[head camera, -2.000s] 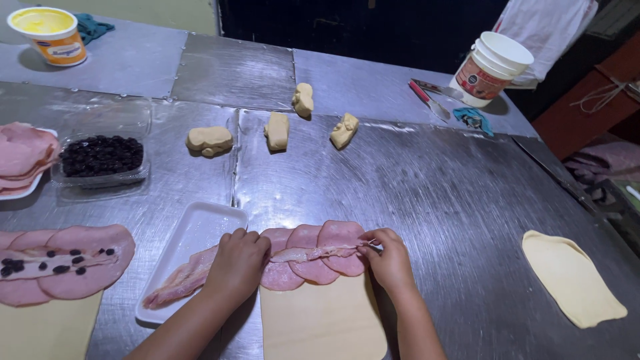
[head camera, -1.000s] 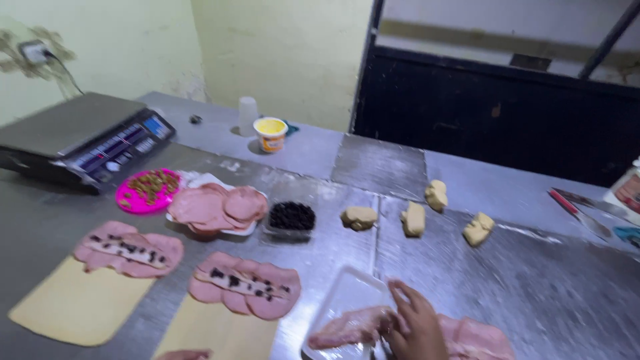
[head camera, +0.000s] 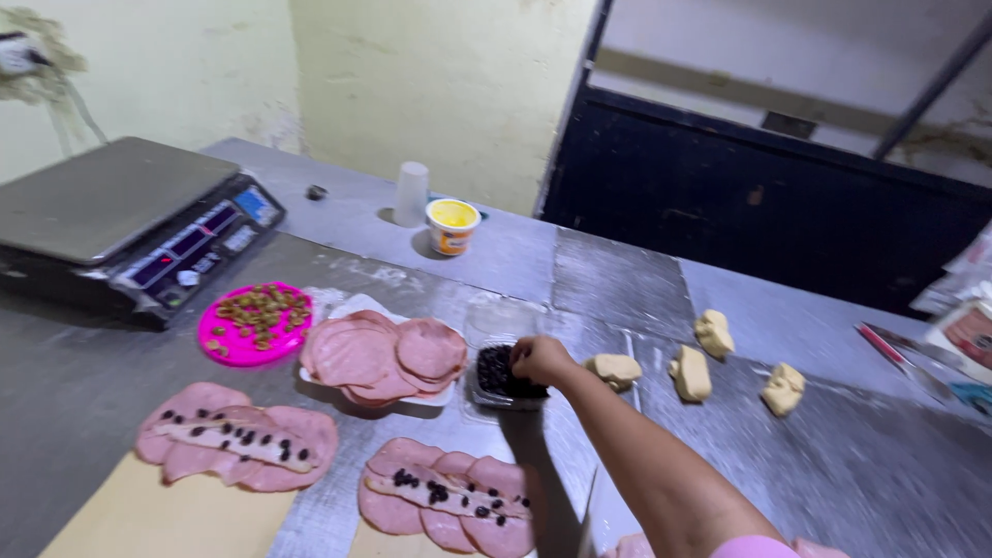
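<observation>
My right hand (head camera: 540,361) reaches into a clear plastic box of raisins (head camera: 496,376), its fingertips down among them; whether any are pinched is hidden. My left hand is out of view. Left of the box, ham slices (head camera: 372,356) lie piled on a white foam tray. Nearer, two dough sheets (head camera: 178,511) carry overlapping ham slices (head camera: 442,527) topped with a pale bacon strip (head camera: 457,500) and scattered raisins. Beneath my forearm, a white tray (head camera: 612,511) shows in part, with pink meat at the bottom edge.
A pink plate (head camera: 225,353) holds sliced olives, beside a digital scale (head camera: 116,209). Behind stand a margarine tub (head camera: 452,229) and a plastic cup (head camera: 411,194). Several dough lumps (head camera: 690,374) lie to the right, with a red-handled knife (head camera: 883,345) and a white bucket (head camera: 969,333) beyond.
The view has swung left. My right hand has gone from the bacon on the white tray to the raisin box. My left hand, earlier at the ham, has left the view.
</observation>
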